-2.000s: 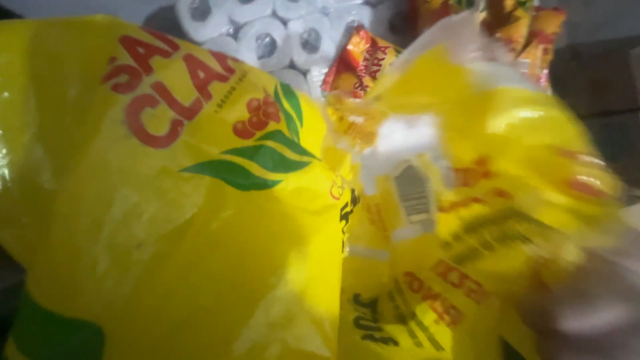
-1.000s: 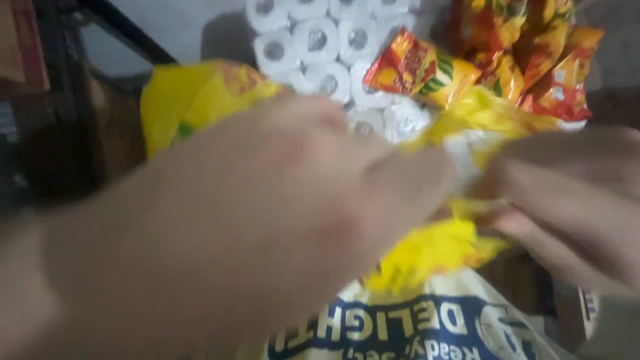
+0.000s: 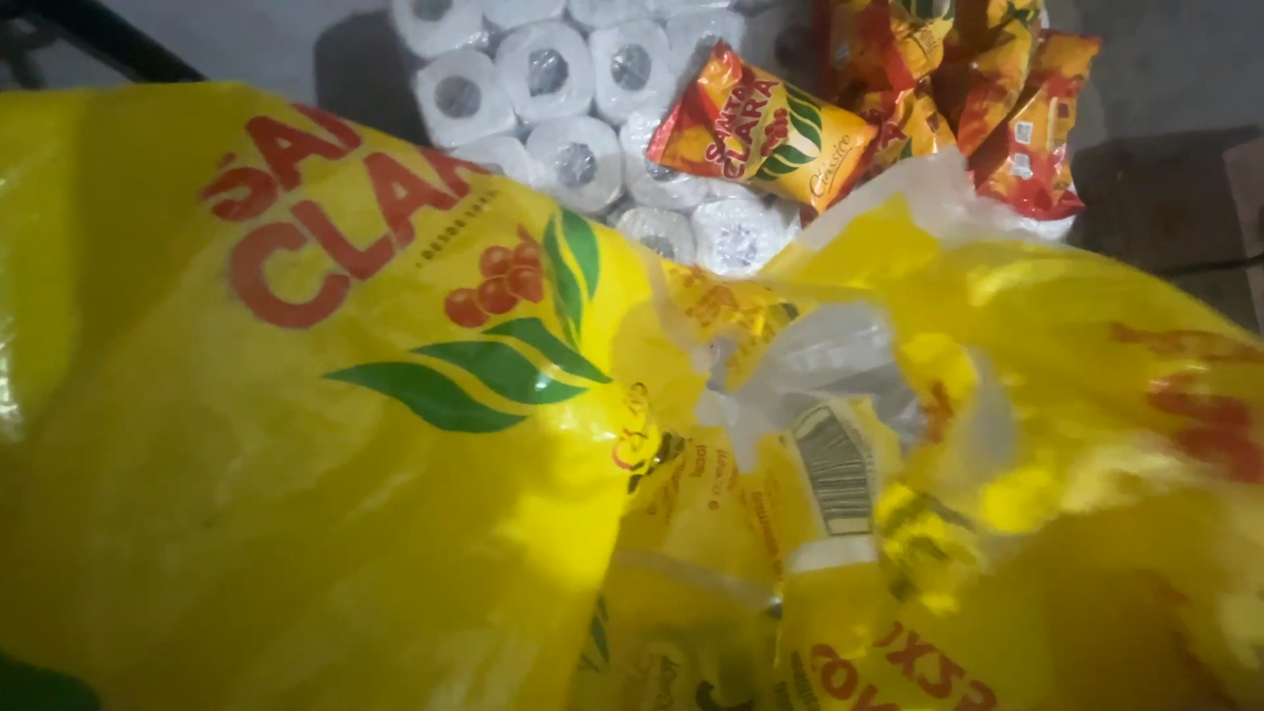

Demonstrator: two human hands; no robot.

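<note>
A large yellow plastic wrapper (image 3: 296,474) printed with red letters, red berries and green leaves fills most of the head view, close to the camera. Its torn, crumpled opening lies right of centre, with whitish plastic edges and a barcode panel (image 3: 834,474) showing. The right part of the wrapper is blurred. Neither my left hand nor my right hand can be seen; the yellow plastic covers the lower view. Beyond its upper edge, a red and yellow coffee packet (image 3: 760,133) lies on plastic-wrapped toilet paper rolls (image 3: 545,71).
Several more red and yellow coffee packets (image 3: 987,84) are heaped at the upper right, beside the rolls. A dark bar (image 3: 123,39) crosses the upper left corner. Grey surface surrounds the rolls at the top.
One second ago both hands were in view over crumpled yellow plastic, above a bag with dark blue print. Now the spread yellow wrapper covers that area and the hands are out of sight.
</note>
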